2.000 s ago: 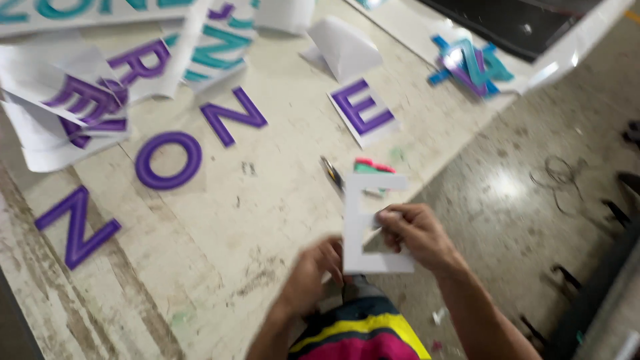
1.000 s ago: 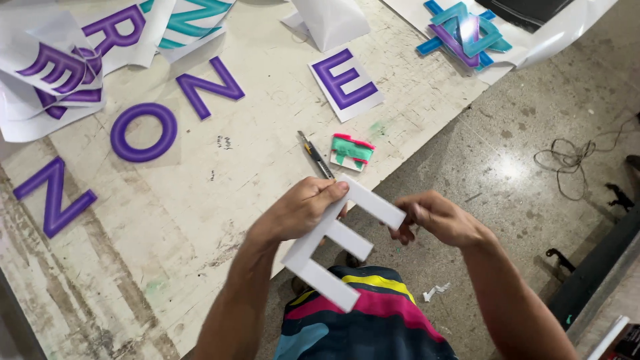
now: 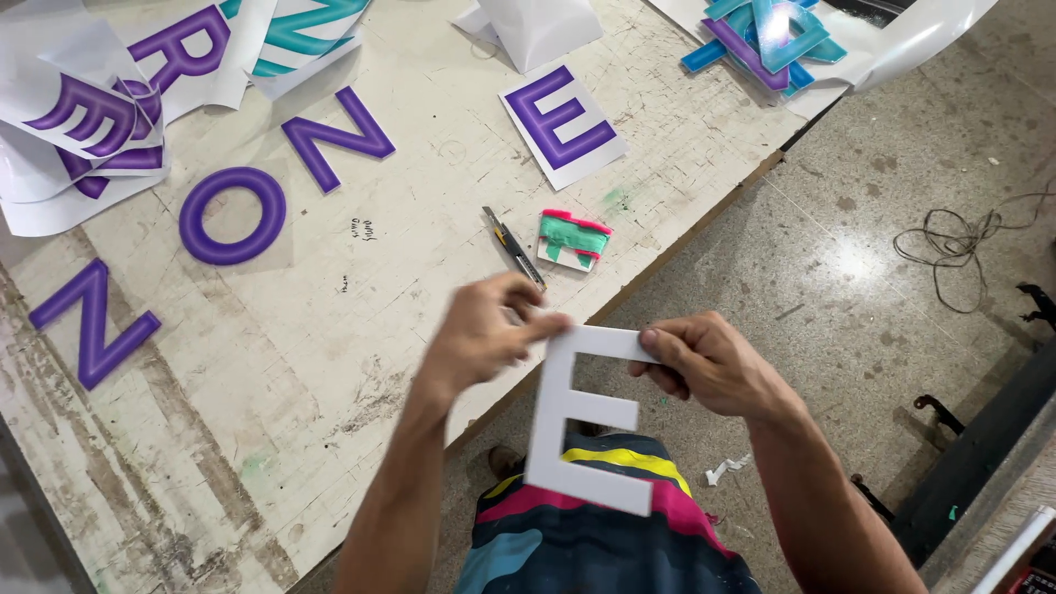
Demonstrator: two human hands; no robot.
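A white letter E (image 3: 551,412), a flat rigid board cut-out, hangs over the table's front edge, above my shorts. My right hand (image 3: 709,363) pinches the end of its top arm between thumb and fingers. My left hand (image 3: 495,330), slightly blurred, has its thumb at the top left corner; whether it grips the letter I cannot tell. Just beyond my left hand lies a snap-off utility knife (image 3: 513,247), beside a small white block wrapped in green and pink material (image 3: 573,239). Farther back, a purple E sticker (image 3: 561,120) lies on white backing paper.
Purple letters N (image 3: 92,323), O (image 3: 233,216) and N (image 3: 339,139) lie on the worn white table (image 3: 396,305). Printed sheets (image 3: 82,107) pile up at the back left. Teal, blue and purple letters (image 3: 767,41) are heaped at the back right. A thin cable (image 3: 949,239) lies on the floor.
The white E has turned from a slant to nearly upright. My right hand now holds its top arm, and my left hand has shifted along the top corner.
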